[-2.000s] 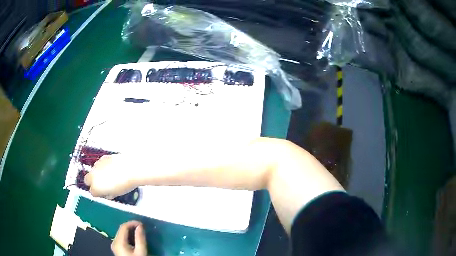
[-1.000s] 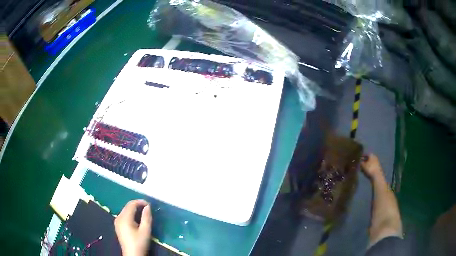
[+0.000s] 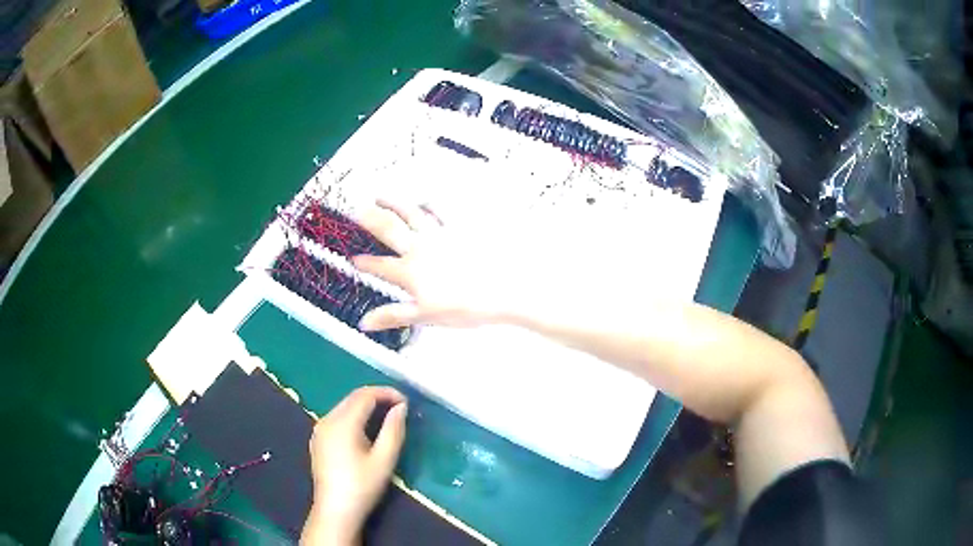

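Two ribbed black speaker stacks lie side by side at the near left of the white foam tray (image 3: 533,256), the upper one (image 3: 331,229) and the lower one (image 3: 320,286), with red wires over them. My right hand (image 3: 400,267) reaches across the tray, fingers spread, over the right ends of both stacks. Its thumb is at the lower stack's end; no grasp shows. My left hand (image 3: 354,448) rests beside the tray's near edge, loosely curled with a gap at the thumb, nothing visible in it. Another stack (image 3: 565,133) lies along the tray's far edge between shorter groups.
A black sheet (image 3: 251,437) lies under my left hand, with a cream piece (image 3: 197,352) at its end. Wired parts (image 3: 133,512) sit at the lower left. Clear plastic (image 3: 640,80) overhangs the tray's far side. Brown cartons (image 3: 91,75) stand at the upper left.
My right hand has come from the floor carton at the right back to the stacks. The view has shifted, showing more of the left side. My left hand keeps its curled shape near the tray.
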